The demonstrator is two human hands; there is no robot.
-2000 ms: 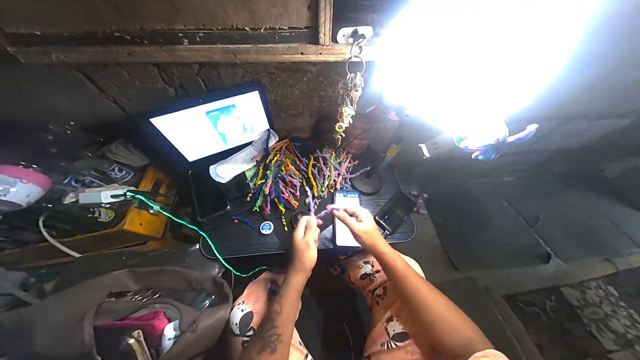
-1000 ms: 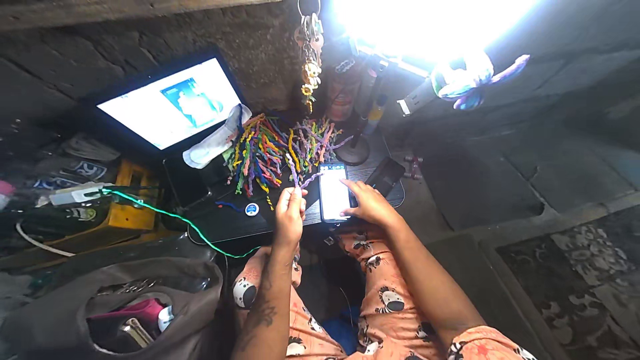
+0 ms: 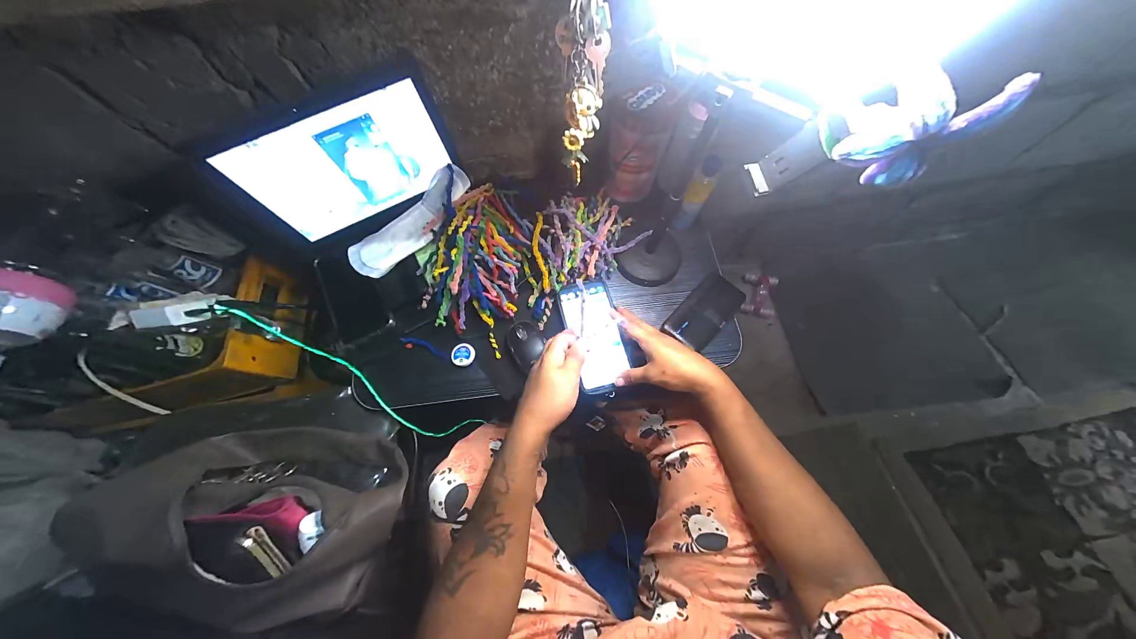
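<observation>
A smartphone [image 3: 603, 351] with a lit screen lies at the front of the small dark table. My right hand [image 3: 664, 357] is at its right edge, thumb and fingers apart and touching its side. Over the phone's left edge, my left hand [image 3: 557, 377] has its fingers pinched together around a thin purple yarn strand [image 3: 583, 311], which runs up over the screen. Behind the phone are two bunches of multicoloured yarn strands, a large one [image 3: 484, 253] and a smaller one [image 3: 581, 232].
A computer mouse [image 3: 525, 344] and a small round blue-and-white tin [image 3: 462, 355] lie left of my hands. A lit monitor [image 3: 342, 160] stands behind, left. Keys [image 3: 583, 98] hang above. A black device [image 3: 706, 312] rests on the right. A green cord [image 3: 364, 382] crosses to an open bag [image 3: 293, 435].
My right hand has left the strand it was pinching near my left hand two seconds ago and has moved to the phone. My left hand has come over the phone's left edge.
</observation>
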